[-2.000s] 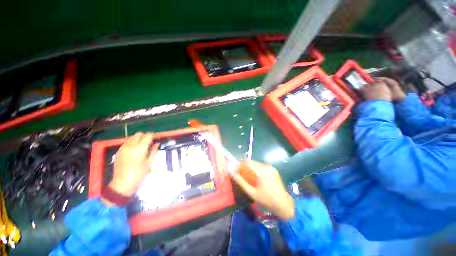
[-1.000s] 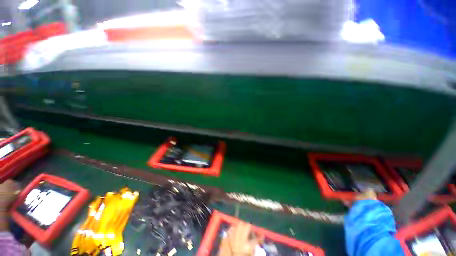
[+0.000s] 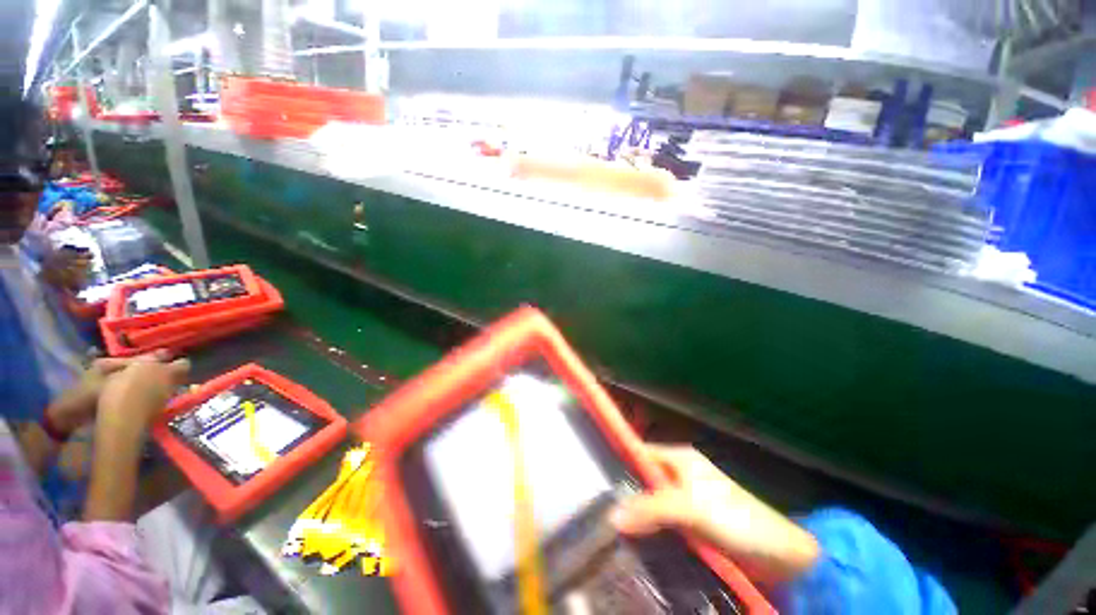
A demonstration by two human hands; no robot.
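My right hand (image 3: 721, 514), in a blue sleeve, grips the right edge of a red-orange foam tray (image 3: 387, 511). The thumb lies over the inner edge and the fingers are behind the rim. The tray is tilted and cut off by the bottom edge. In it lies an opened tablet unit (image 3: 589, 547) with a pale, glaring battery (image 3: 469, 481). A yellow-orange flex ribbon (image 3: 517, 481) runs across the battery. The tray is slightly blurred. My left hand is not in view.
Orange flex ribbons (image 3: 337, 517) lie in a bundle left of the tray. Another tray with a tablet (image 3: 216, 490) and stacked trays (image 3: 270, 310) are further left. A person's hands (image 3: 138, 384) are beside them. A raised green line (image 3: 505, 282) runs behind, with a blue bin (image 3: 1046, 204) at right.
The view has swung left and up. My right hand, earlier at a tray on the line behind the bench, now holds a tray close in front of me. My left hand has left the picture.
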